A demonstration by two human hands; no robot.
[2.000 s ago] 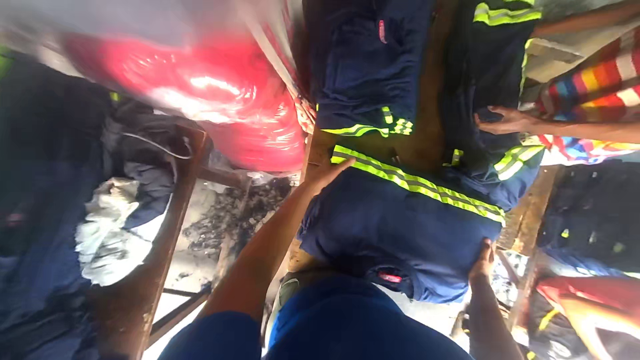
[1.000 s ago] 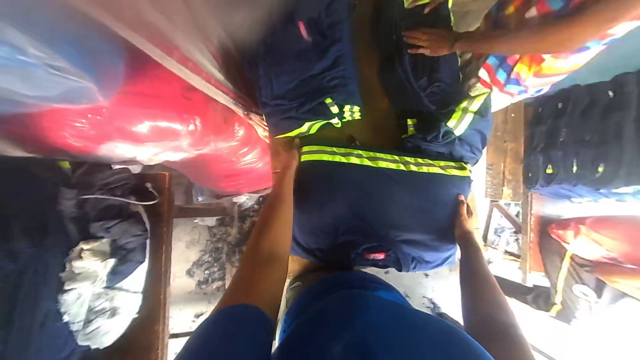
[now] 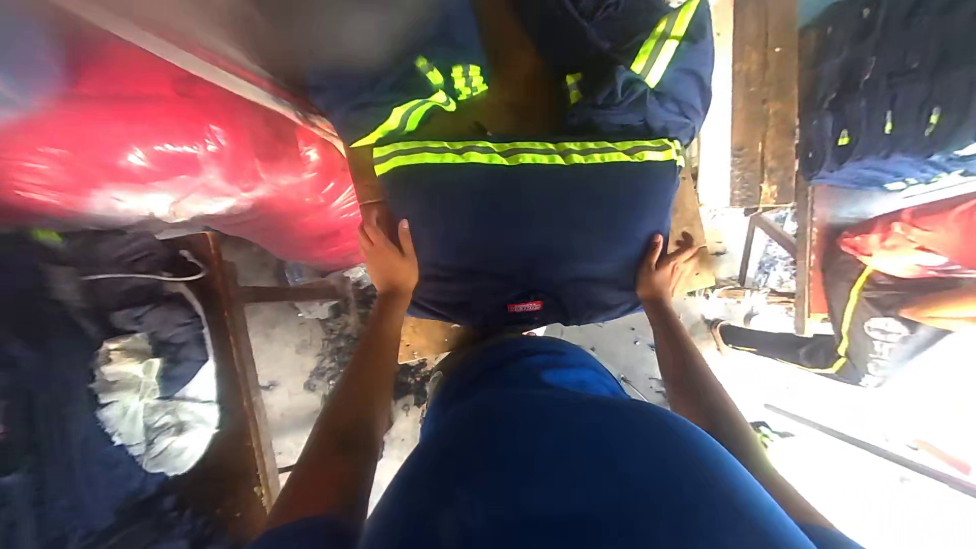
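Note:
A folded navy garment (image 3: 526, 221) lies in front of my body, with a lime and silver reflective band along its far edge and a small red label near its close edge. My left hand (image 3: 390, 258) rests against its left side, fingers spread and pointing away from me. On the right side my right hand (image 3: 665, 268) touches the edge, thumb on the cloth and fingers apart. Neither hand is closed on the cloth. Beyond it lie another navy garment with reflective strips (image 3: 396, 95) and a crumpled one (image 3: 633, 107) on a wooden table (image 3: 515, 76).
Red plastic-wrapped bundles (image 3: 168, 152) are at the left, above a wooden frame (image 3: 240, 366) beside dark clothing and a whitish cloth bundle (image 3: 152, 404). Stacked dark garments (image 3: 884, 91) stand at the far right. Part of another person's limb (image 3: 945, 306) shows at the right edge.
My left hand has moved from the garment's far left corner closer to me along its left side. The other person's hand on the crumpled garment is out of view. The view has shifted.

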